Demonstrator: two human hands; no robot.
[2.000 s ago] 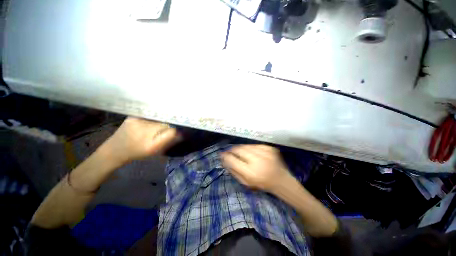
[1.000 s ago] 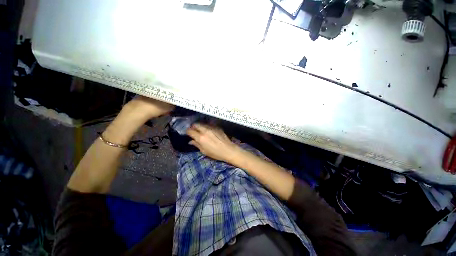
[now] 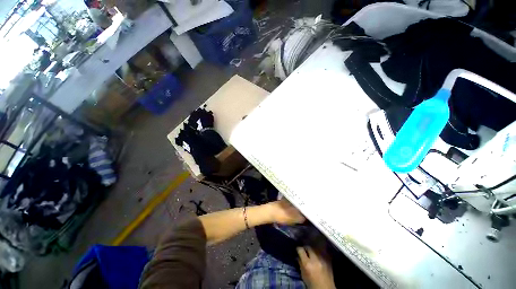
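Observation:
My left hand (image 3: 288,213) is at the table's front edge, its fingers partly hidden and blurred. A bracelet shows on that wrist. My right hand (image 3: 317,268) is lower, over the lap, with its fingers closed on a dark fabric piece (image 3: 275,241). The dark piece hangs between the hands, above the plaid cloth (image 3: 269,274). Its far part is hidden in shadow under the edge. What my left fingers hold cannot be made out.
The white table (image 3: 305,135) bears the sewing machine (image 3: 492,163), a blue bottle-shaped fitting (image 3: 418,132) and black pieces (image 3: 447,51). A cardboard box (image 3: 237,93) with dark pieces stands left of it. Blue crates and a fabric heap (image 3: 56,186) are farther left.
The view has swung left, bringing in the floor, box, blue fitting and machine head. Both hands stay near the table's front edge. The red-handled tool has left the view.

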